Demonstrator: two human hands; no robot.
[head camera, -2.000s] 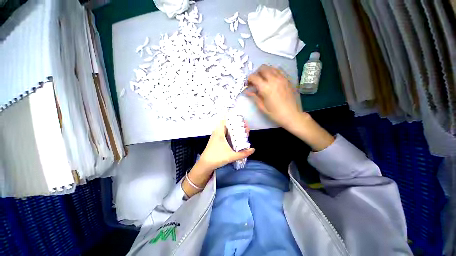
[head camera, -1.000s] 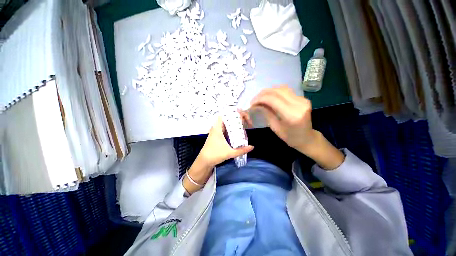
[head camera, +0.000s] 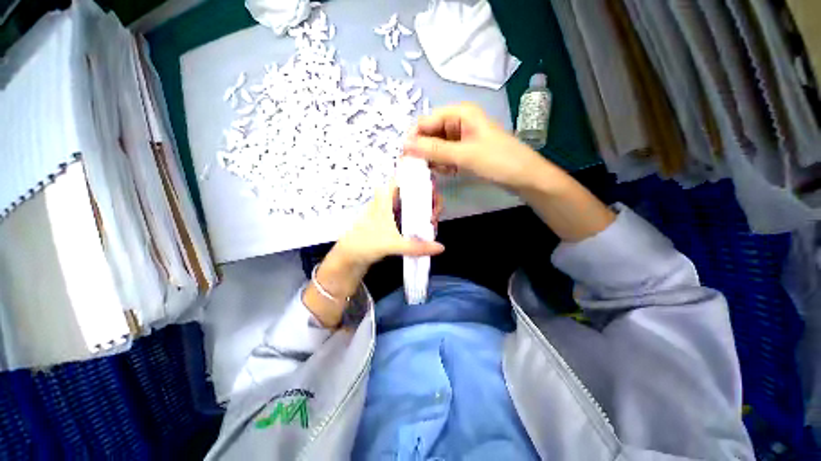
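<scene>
My left hand (head camera: 374, 236) grips a narrow white bundle (head camera: 416, 216), held upright in front of my lap with the thumb across its near face. My right hand (head camera: 450, 140) is at the bundle's far end, thumb and forefinger together; whether a small piece is between them is too small to tell. Small white leaf-shaped pieces (head camera: 311, 135) lie in a loose pile on the pale work board (head camera: 216, 90), left of and beyond my hands.
A small clear bottle with a pale label (head camera: 534, 112) stands right of the board. A crumpled white cloth (head camera: 464, 43) and a second wad (head camera: 279, 13) lie at its far edge. Sheet stacks stand at left (head camera: 135, 189) and right (head camera: 630, 81). Blue crates (head camera: 698, 261) flank me.
My right hand has moved from right of the bundle to its far end. The bundle has turned and shows a smoother face. The view has shifted slightly.
</scene>
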